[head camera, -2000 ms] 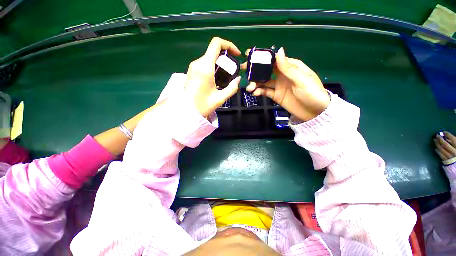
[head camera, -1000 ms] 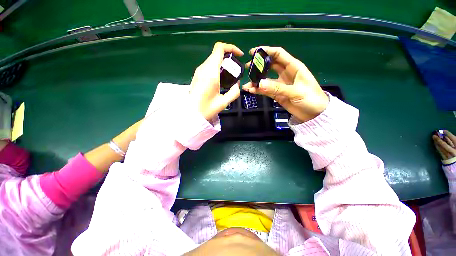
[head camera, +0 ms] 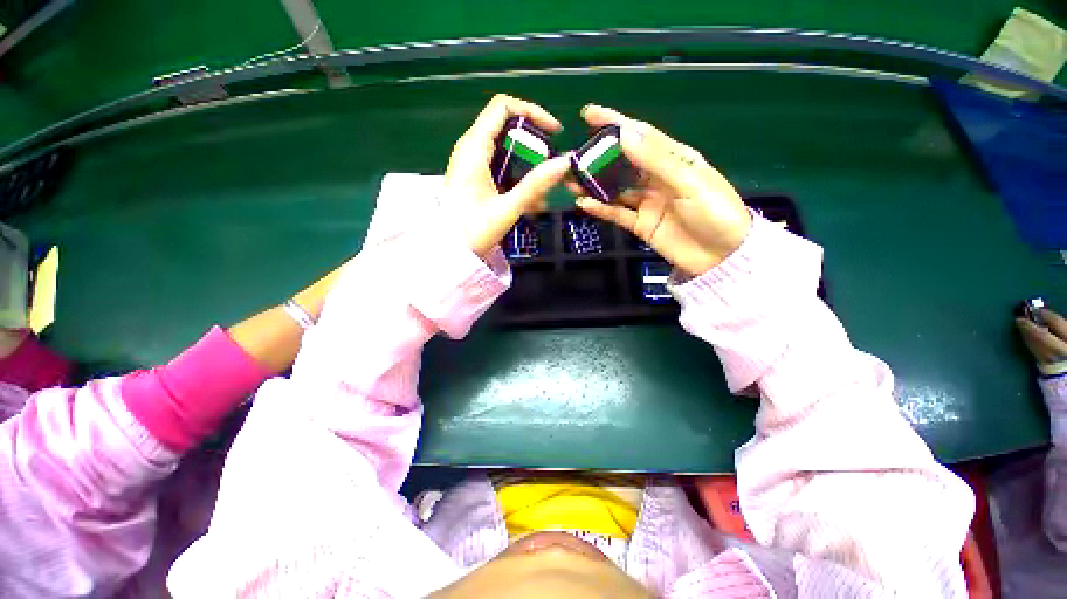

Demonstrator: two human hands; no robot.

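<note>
My left hand (head camera: 477, 187) holds a small glossy black unit (head camera: 522, 150) by its edges between thumb and fingers. My right hand (head camera: 685, 199) holds a second black unit (head camera: 606, 164) the same way, close beside the first. Both faces show white and green patches, perhaps reflections. Both units are above the black pocket tray (head camera: 573, 314) on the dark green bench. Black units (head camera: 584, 234) with grid-like marks sit in its far row, and one with a white line (head camera: 655, 280) sits in the near row. My right hand and sleeve hide part of the tray.
A neighbour's arm with a pink cuff (head camera: 197, 386) reaches in from the left behind my left sleeve. Another person's hand (head camera: 1045, 339) holds a small object at the right edge. A rail (head camera: 673, 49) runs along the bench's far side. A red tray (head camera: 981, 532) is partly visible below right.
Both units have tilted in my fingers, and their faces show white and green patches differently. The neighbour's arm at left has shifted slightly. The tray has not moved.
</note>
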